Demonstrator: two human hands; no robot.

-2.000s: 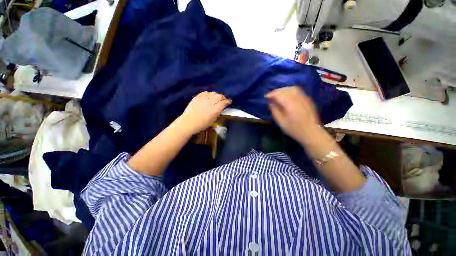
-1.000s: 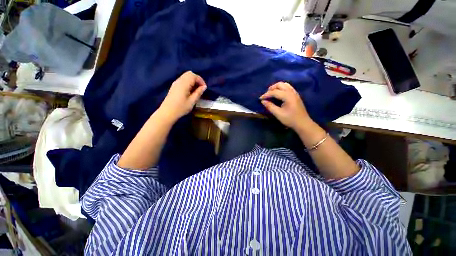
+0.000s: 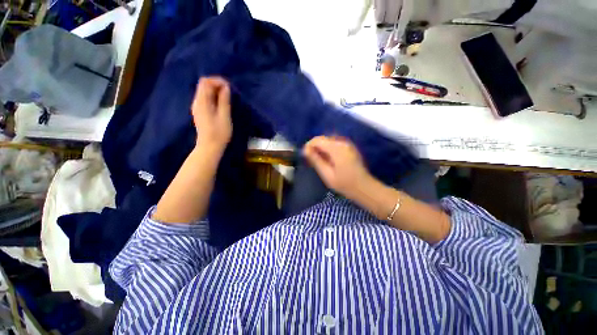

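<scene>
The navy garment (image 3: 163, 98) lies over the table's left side and hangs down to the lap. Its sleeve or trouser leg (image 3: 314, 118) runs right and down across the table's front edge, blurred. My left hand (image 3: 213, 111) pinches the navy cloth at the upper end of this tube. My right hand (image 3: 330, 160) holds the tube's lower edge near the table's front edge; its fingertips are partly blurred. A small white care label (image 3: 145, 176) shows on the cloth at left.
The white sewing machine (image 3: 445, 13) stands at upper right. A smartphone (image 3: 496, 75) lies on its bed. Red and dark pens or snips (image 3: 422, 88) lie near the needle area. Ruler tape (image 3: 484, 144) runs along the front edge. A cream cloth pile (image 3: 75, 222) and grey cover (image 3: 59, 69) are at left.
Both hands have moved left, the left one also slightly up and the right one down. The navy tube has swung down and left, uncovering the table by the pens and a thin dark tool.
</scene>
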